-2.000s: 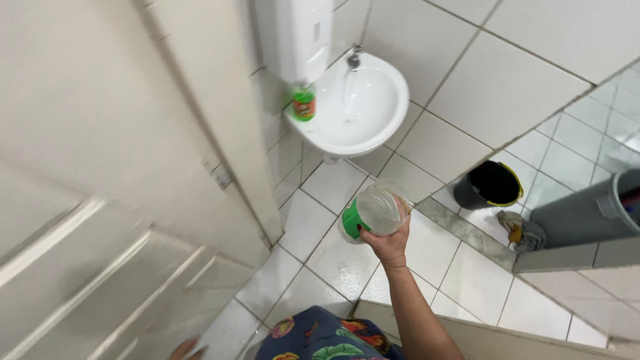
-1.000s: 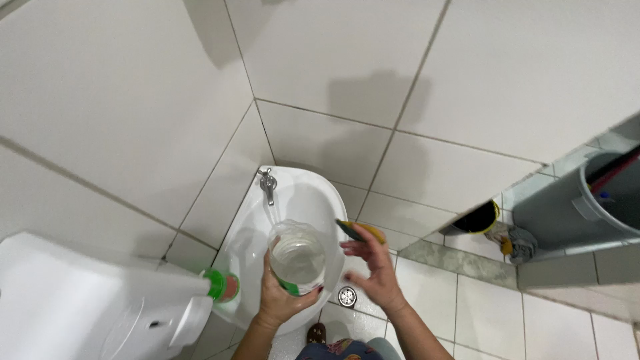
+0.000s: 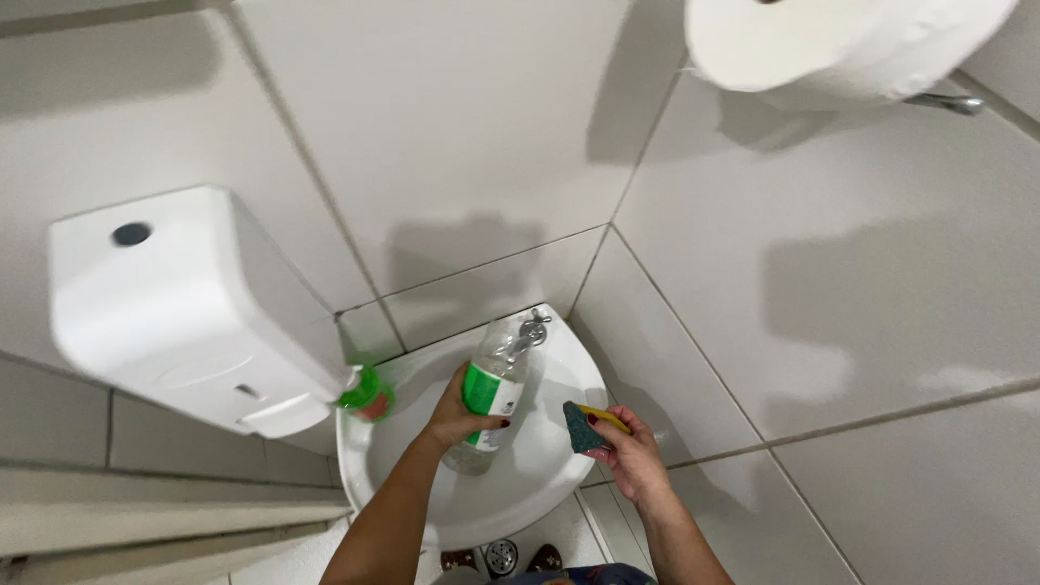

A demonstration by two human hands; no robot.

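My left hand (image 3: 459, 418) grips a clear plastic bottle (image 3: 490, 390) with a green and white label, tilted over the white corner sink (image 3: 406, 496). The bottle's upper end is at the metal faucet (image 3: 532, 327); whether water runs into it I cannot tell. On the right, over the sink's rim, my right hand (image 3: 630, 451) pinches a yellow and green scouring sponge (image 3: 587, 429), its dark green side facing left. Sponge and bottle are apart. A green container (image 3: 367, 396) with a reddish label stands on the sink's left rim.
A white wall dispenser (image 3: 187, 317) juts out at the left, close to the sink. At the upper right a toilet paper roll (image 3: 845, 49) hangs on a metal holder (image 3: 946, 103). Tiled walls meet behind the sink. Below are a round floor drain (image 3: 501, 556) and my shoes.
Two seconds ago one hand held the bottle away from the sink. Between one second ago and now, the bottle has tipped onto its side toward the faucet. The view has swung left.
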